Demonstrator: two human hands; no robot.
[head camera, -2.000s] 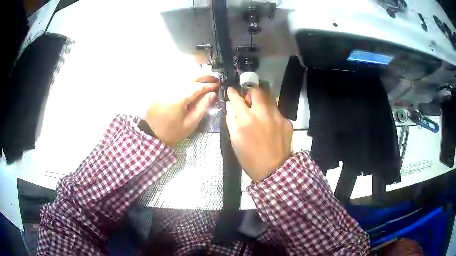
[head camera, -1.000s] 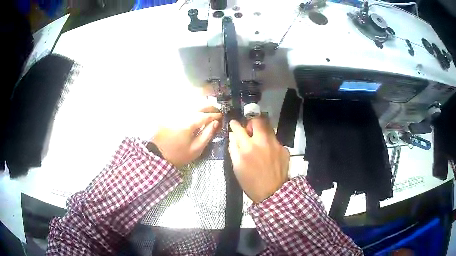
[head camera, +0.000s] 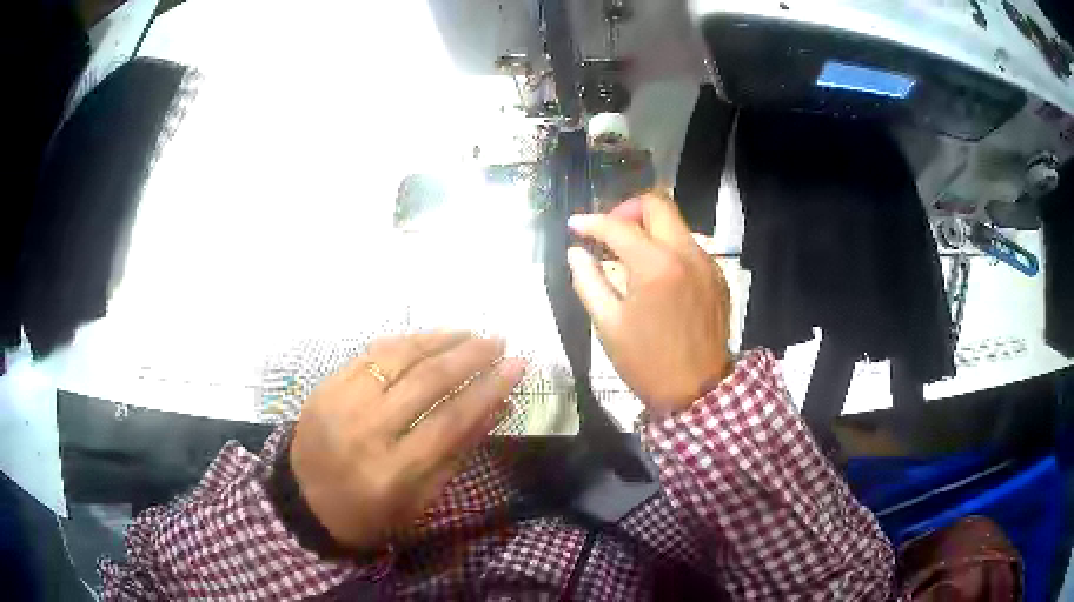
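Note:
The black zipper tape (head camera: 563, 318) runs from the needle area down over the table's front edge towards my lap. The thin mesh panel (head camera: 324, 367) lies left of the tape near the front edge, partly under my left hand and washed out by glare. My left hand (head camera: 406, 412) is flat over the mesh, fingers together and pointing right; its underside is hidden. My right hand (head camera: 648, 276) is beside the tape below the presser foot area, thumb and fingertips at the tape's right edge. Whether they pinch the tape is unclear. The white roller (head camera: 608, 127) is just right of the foot.
A pile of short black strips (head camera: 842, 247) lies right of my right hand, with a narrow black strip (head camera: 704, 159) beside it. The machine's lit display (head camera: 866, 80) is above. Blue-handled snips (head camera: 1003, 249) lie at the right. A dark panel pile (head camera: 100, 200) lies far left.
My left hand has left the needle area and moved down to the mesh near the front edge. My right hand has moved slightly right, away from the foot. The camera view has shifted.

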